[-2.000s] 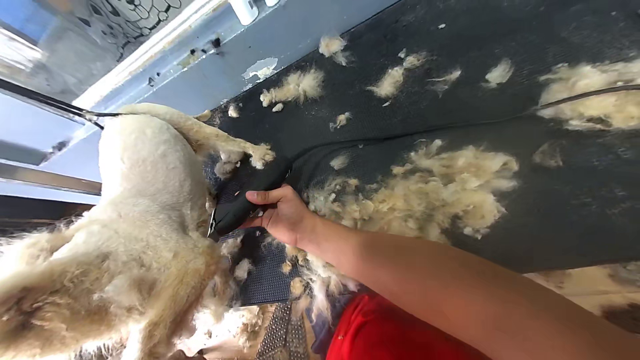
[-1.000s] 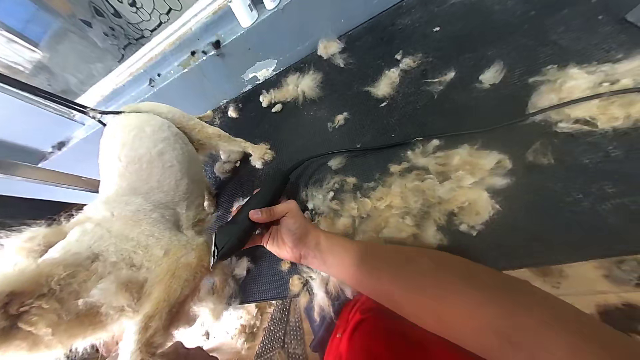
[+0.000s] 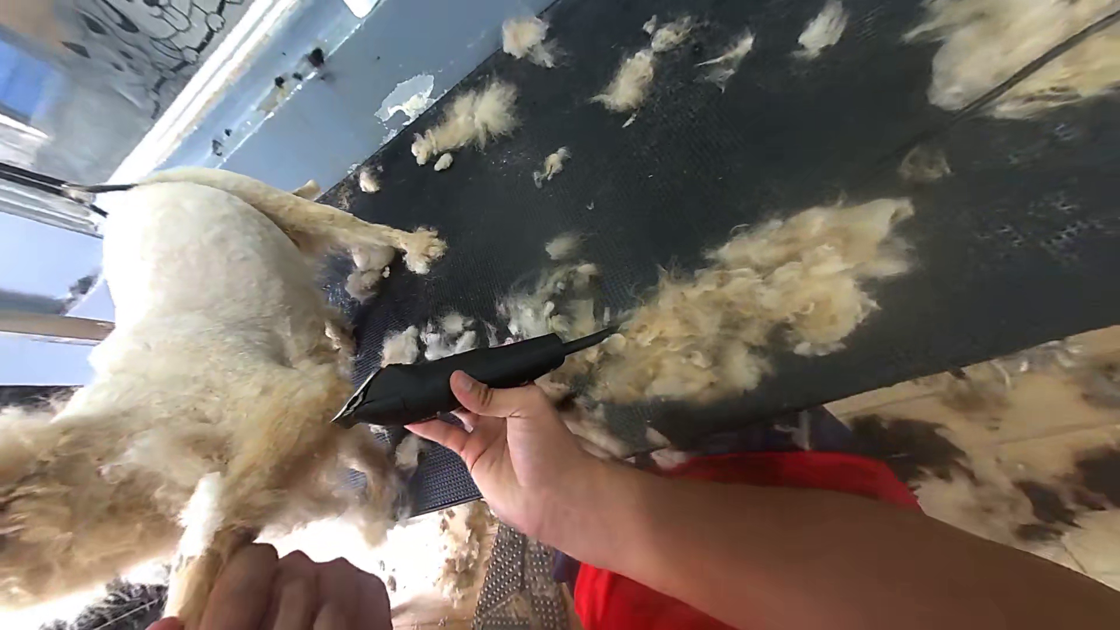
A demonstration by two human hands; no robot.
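Observation:
A partly clipped, cream-coated dog (image 3: 210, 289) stands at the left, its back and rump short and its front part still shaggy. My right hand (image 3: 516, 446) holds black electric clippers (image 3: 464, 378) by the underside, thumb on the body. The blade end points left, close to the dog's shaggy side; whether it touches the coat is unclear. At the bottom left, my left hand (image 3: 293, 591) is closed around a leg of the dog (image 3: 197, 560), its fingers partly cut off by the frame edge. One hind leg (image 3: 367, 234) reaches right over the table.
Cut fur (image 3: 752, 306) lies in clumps on the black textured grooming table (image 3: 700, 166). A dark cord crosses fur at the upper right. A dark strap (image 3: 52, 184) runs to the dog's rear. Beyond is a pale blue ledge (image 3: 350, 105) beneath a window; fur litters the floor (image 3: 1032, 437).
My left hand and the leg it grips have come into view at the bottom. The clippers, tilted steeply before, now lie flatter, with their blade end pointing left.

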